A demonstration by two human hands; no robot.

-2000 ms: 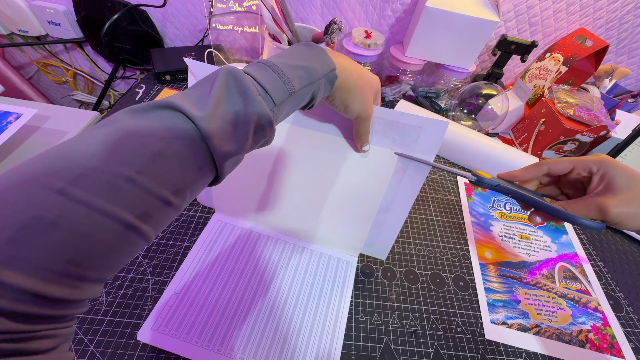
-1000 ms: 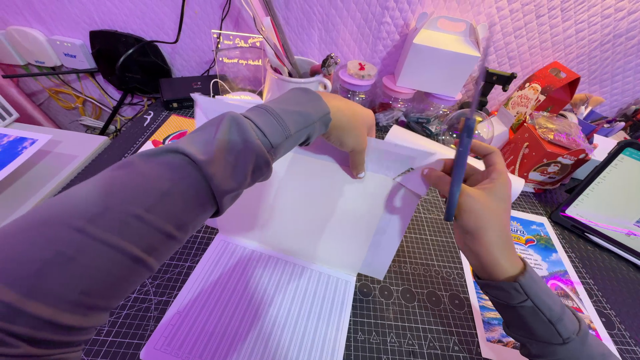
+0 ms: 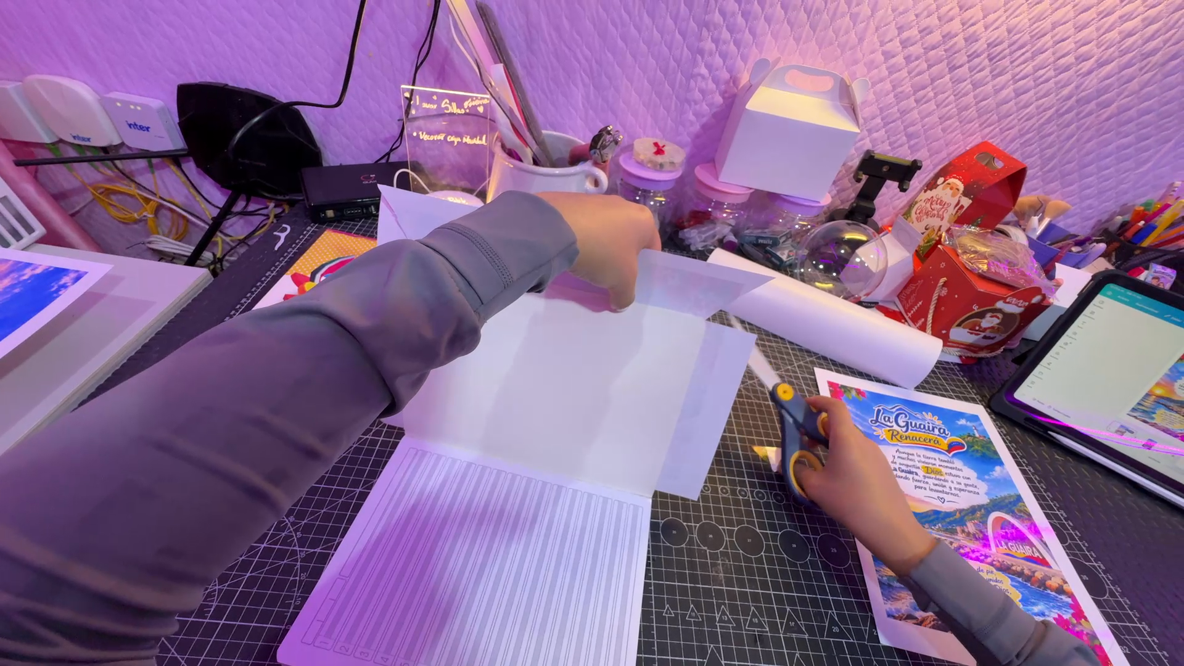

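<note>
A white sheet of paper (image 3: 592, 379) lies over the upper part of a white grooved scoring board (image 3: 490, 564), with a cut flap along its top right side. My left hand (image 3: 606, 245) presses on the sheet's upper part, fingertips down; no tool shows in it. Scissors with blue and yellow handles (image 3: 791, 435) are in my right hand (image 3: 856, 481), to the right of the sheet, their blades pointing up and left, just off the paper. Beneath that hand and forearm lies a colourful printed sheet (image 3: 971, 499).
A black gridded cutting mat (image 3: 731, 610) lies under everything. A white paper roll (image 3: 832, 324), clear glass-like sphere (image 3: 842, 259), red Christmas boxes (image 3: 971, 296), white gable box (image 3: 791, 129), lidded jars and white mug (image 3: 546, 171) stand behind. A tablet (image 3: 1110, 370) is at the right.
The right hand has moved down and right from the sheet's upper right corner, with the scissors now pointing up and left. The upper right edge now shows a separated flap. The left hand stays on the sheet.
</note>
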